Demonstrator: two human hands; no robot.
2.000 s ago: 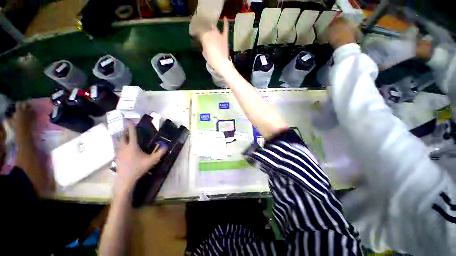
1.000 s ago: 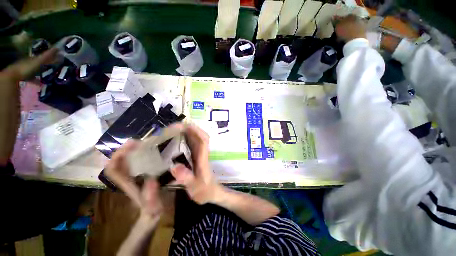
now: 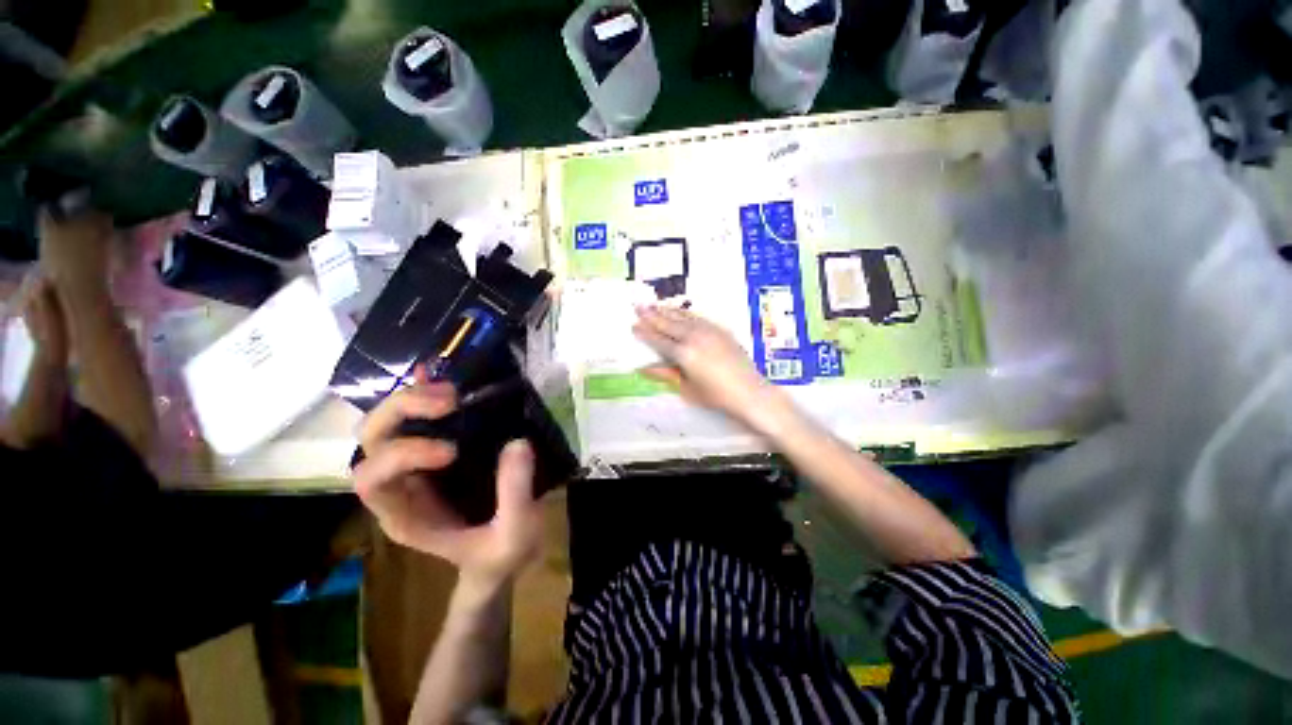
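My left hand (image 3: 446, 475) is at the bench's front edge, shut on a black retail box (image 3: 517, 439), thumb toward me. The box is tilted; an open glossy black box stack (image 3: 411, 305) with blue-orange detail lies behind and left of it. My right hand (image 3: 701, 361) is palm down over the printed work-surface sheet (image 3: 709, 418), fingertips at the right edge of a thin white leaflet (image 3: 602, 329). Whether the fingers grip it cannot be told.
Bagged products (image 3: 432, 85) stand in a row on the green conveyor (image 3: 524, 92). Unbagged black products (image 3: 220, 269), small white boxes (image 3: 361, 198) and a white pad (image 3: 269, 368) lie left. A person's arms are at far left; a white sleeve (image 3: 1162, 283) is at right.
The pale piece both hands held a second ago is no longer seen. My left hand now holds a black box; my right hand has moved right to the leaflet. The view has shifted.
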